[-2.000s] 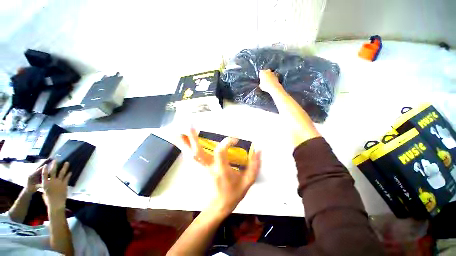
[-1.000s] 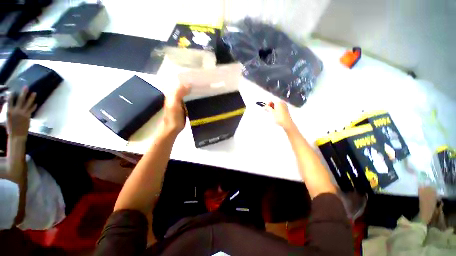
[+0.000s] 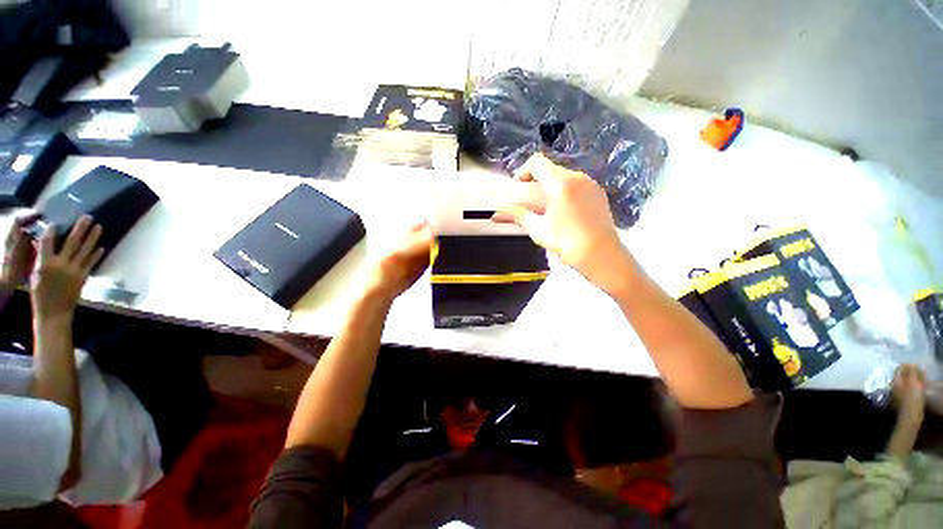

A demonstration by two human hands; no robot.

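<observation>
An outer carton [image 3: 484, 289] stands on the white table in front of me, black with a yellow line, its pale inner flap raised at the top. A small black strip, perhaps the hang loop [image 3: 479, 215], shows against the pale flap. My left hand [image 3: 405, 258] grips the carton's left side. My right hand [image 3: 564, 212] is at the flap, fingertips at the right end of the black strip. The flap's upper edge is partly behind my right fingers.
A plain black inner box [image 3: 292, 243] lies left. Flat cartons [image 3: 412, 129] and a plastic bag of black pieces [image 3: 589, 129] lie behind. Looped finished boxes [image 3: 776, 310] stand right, an orange-and-blue item [image 3: 722, 129] back right. Other people's hands show at both sides.
My right hand has moved from beside the bag, left to the carton's raised flap, bringing the small black piece. My left hand still holds the carton, which is turned slightly and more upright.
</observation>
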